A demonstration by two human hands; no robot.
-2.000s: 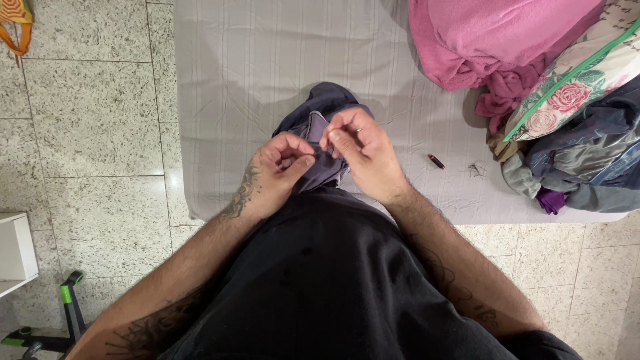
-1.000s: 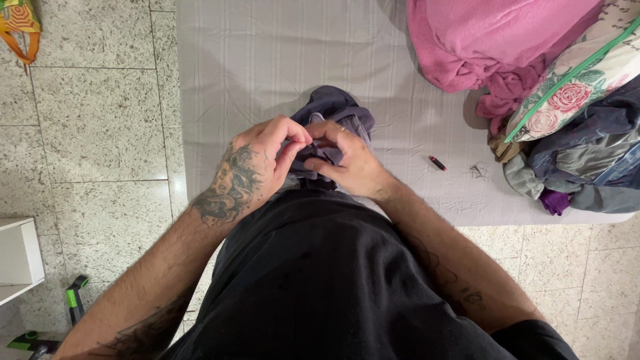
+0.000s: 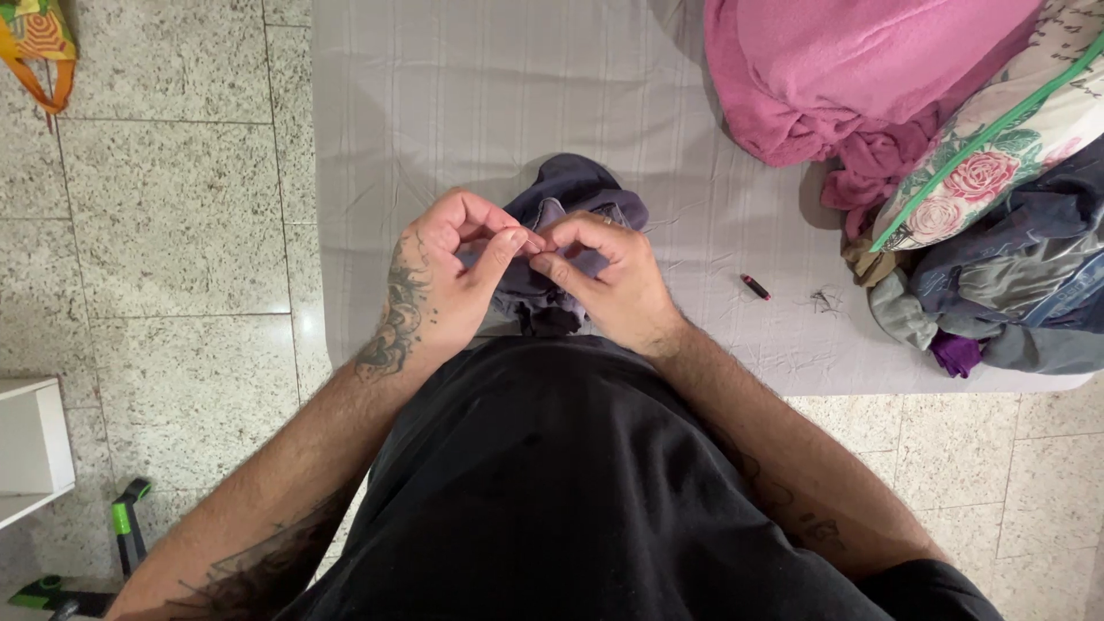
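My left hand [image 3: 457, 267] and my right hand [image 3: 608, 272] meet at their fingertips, thumb against forefinger on each. A thin, pale sliver shows at the left fingertips, too fine to identify. Beneath both hands lies a bunched dark purple-grey cloth garment [image 3: 580, 177], with a lighter patch and visible seams, at the bed's near edge against my black shirt. Right of it on the grey sheet [image 3: 483, 78] rests a small dark stick-like object with reddish ends [image 3: 755, 287]. Beside that sits a little tangle of dark thread [image 3: 825, 300].
A pink blanket [image 3: 845, 69], a rose-patterned pillow [image 3: 983, 172] with green piping and a heap of clothes [image 3: 1018, 250] occupy the bed's right side. On the speckled tile floor [image 3: 172, 216] at left are a patterned bag [image 3: 39, 39], a white furniture piece [image 3: 39, 448] and a black-and-green frame [image 3: 125, 522].
My left hand has turned since one second ago, when the back of it faced up over the garment. It is now farther left, with its fingertips still at the right hand's.
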